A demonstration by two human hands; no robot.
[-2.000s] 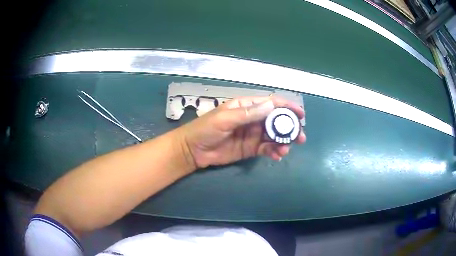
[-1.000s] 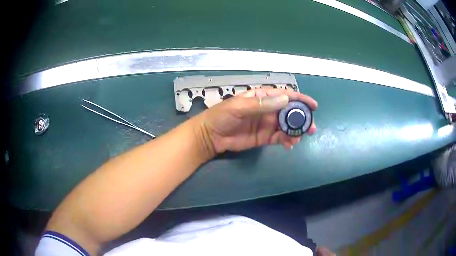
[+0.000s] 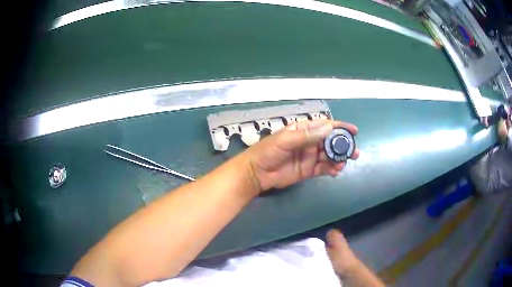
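Note:
My left hand reaches in from the lower left and holds a round speaker unit at its fingertips. The unit has a black rim, a grey ring, a dark centre and small pale marks on its lower edge. A silver-grey jig with scalloped openings lies behind the hand, which hides part of its right side. Tweezers lie left of the jig, their near end by my forearm. My right hand is low beside my white clothing, below the bench edge, blurred; its fingers are unclear.
A crumpled-looking silver part lies at the far left of the green surface. A shiny metal strip runs behind the jig. At the right edge are equipment and part of another person. A blue object is below.
The view has shifted, so the bench items sit lower in the picture. My left hand still holds the unit, whose face looks darker. My right hand has come further into view at the bottom.

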